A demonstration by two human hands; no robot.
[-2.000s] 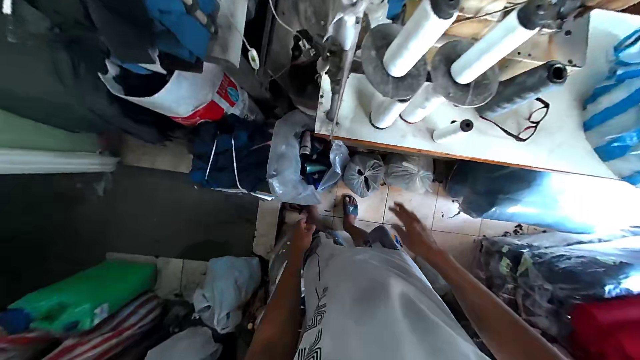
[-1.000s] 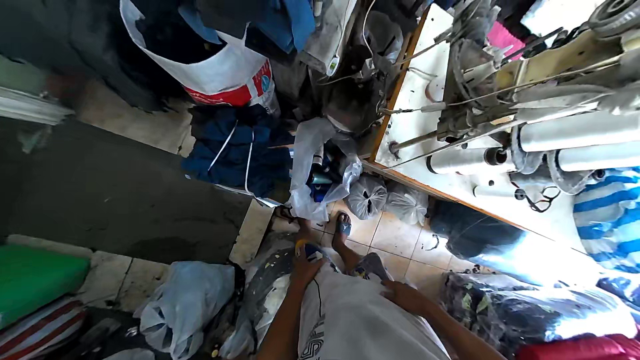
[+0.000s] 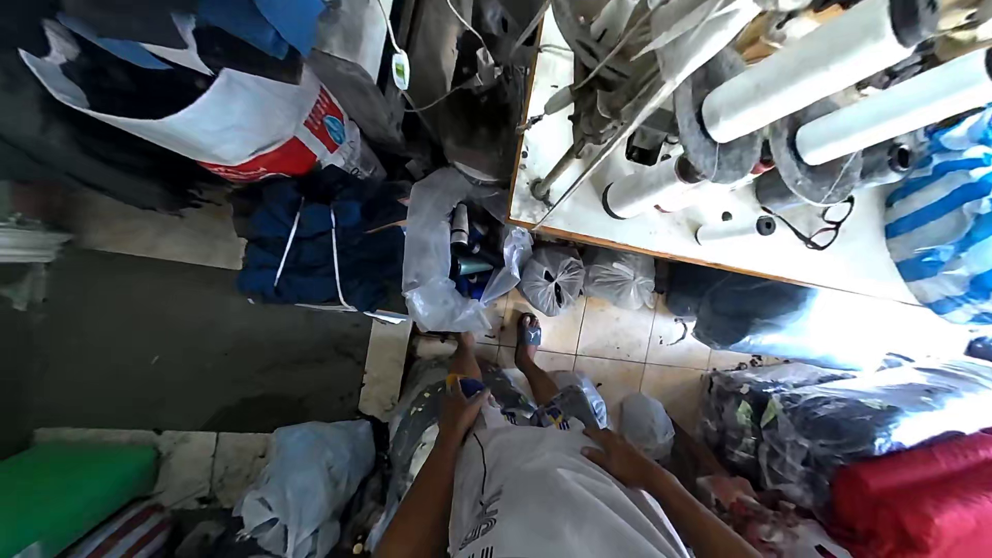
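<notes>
My left hand [image 3: 463, 407] rests at the left edge of the white shirt [image 3: 542, 496], near its lower hem, beside a dark and yellow piece of cloth. Whether its fingers grip the cloth is unclear. My right hand [image 3: 620, 457] lies against the right side of the shirt with its fingers spread a little. Beyond my hands, a foot in a sandal [image 3: 529, 335] stands on the floor tiles. Past the feet is an open clear plastic bag [image 3: 434, 263] holding thread spools and dark items.
A white worktable [image 3: 775, 260] with thread cones [image 3: 806, 70], machine parts and eyeglasses [image 3: 823, 231] is at upper right. Tied plastic bags [image 3: 552, 279] sit below its edge. A navy cloth bundle [image 3: 318, 240] and a large sack [image 3: 209, 116] are at left. Wrapped bundles [image 3: 806, 418] lie at right.
My right hand, held out with fingers apart two seconds ago, has come in against the shirt. My left hand stays near the shirt's left side.
</notes>
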